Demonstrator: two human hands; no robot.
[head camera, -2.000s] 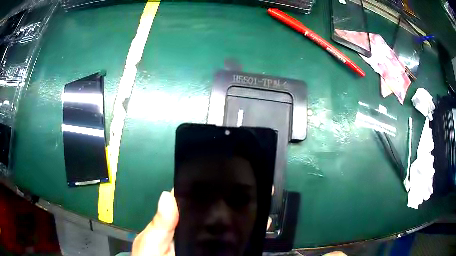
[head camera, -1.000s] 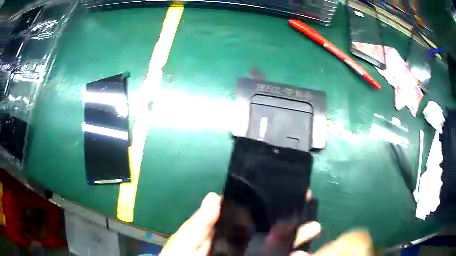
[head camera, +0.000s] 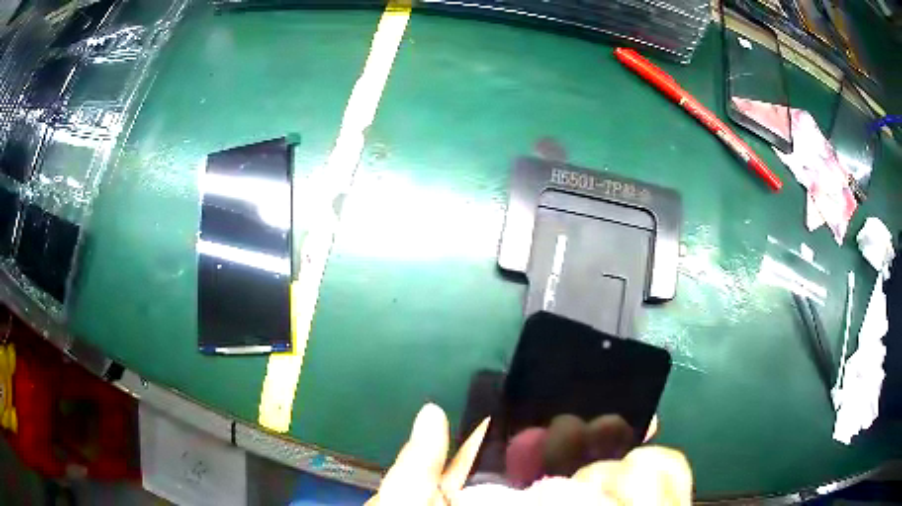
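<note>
A glossy black cover glass (head camera: 584, 380) with a small camera hole is tilted over the lower part of the grey jig (head camera: 588, 183) marked "H5501-TP". My left hand (head camera: 425, 460) is at the bottom edge, its thumb raised left of the glass; a fingertip shows at the glass's right edge, so it seems to support it from below. My right hand (head camera: 633, 476) lies across the lower end of the glass, its fingers reflected in it. Whether it holds anything is hidden. Both hands are cut off by the picture's edge.
An LCD panel (head camera: 245, 247) lies left of yellow tape (head camera: 341, 188). A red marker (head camera: 697, 117) lies above the jig. At right are a pink-and-white piece (head camera: 819, 173), a dark slim tool (head camera: 816, 341) and white wipes (head camera: 865, 366). Clear trays (head camera: 593, 22) stand at the back.
The view has shifted, moving the bench items rightward. The glass has moved down from the jig's head, uncovering more of the recess. My right hand has come over the lower glass.
</note>
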